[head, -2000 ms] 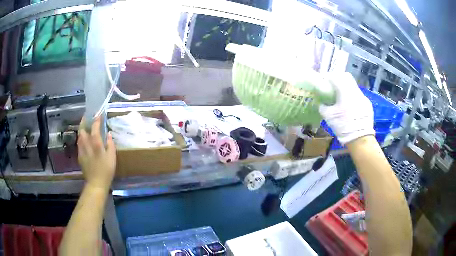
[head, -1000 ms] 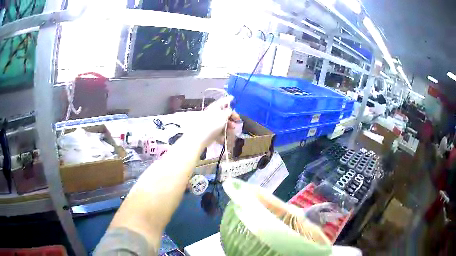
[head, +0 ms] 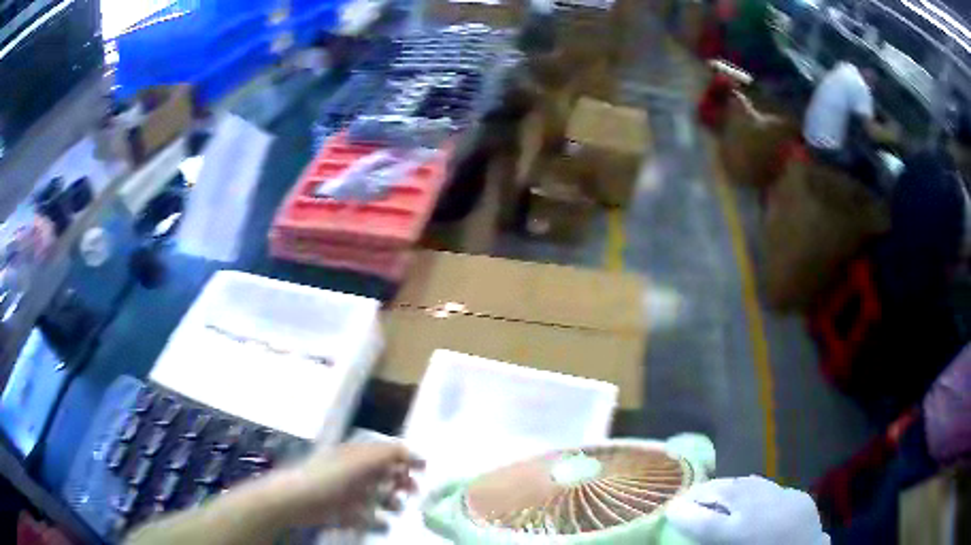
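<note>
A desk fan (head: 580, 484) with a pale green ring and a tan-pink spiral grille lies grille up at the bottom of the view, cut off by the lower edge. My right hand (head: 745, 513), in a white glove, holds the fan at its right side. My left hand (head: 367, 479) is bare and blurred, left of the fan, with its fingers partly bent. It looks apart from the fan, and I see nothing in it.
A white box (head: 272, 346) and an open white tray (head: 511, 402) are ahead of my hands. A brown carton (head: 522, 303) and red trays (head: 362, 202) are beyond. A tray of dark parts (head: 186, 452) is at left. People sit at far right, past a yellow floor line.
The view has swung right and down towards the aisle. The fan now lies grille up, low in view. My left hand has come back from the shelf-side cord towards the fan.
</note>
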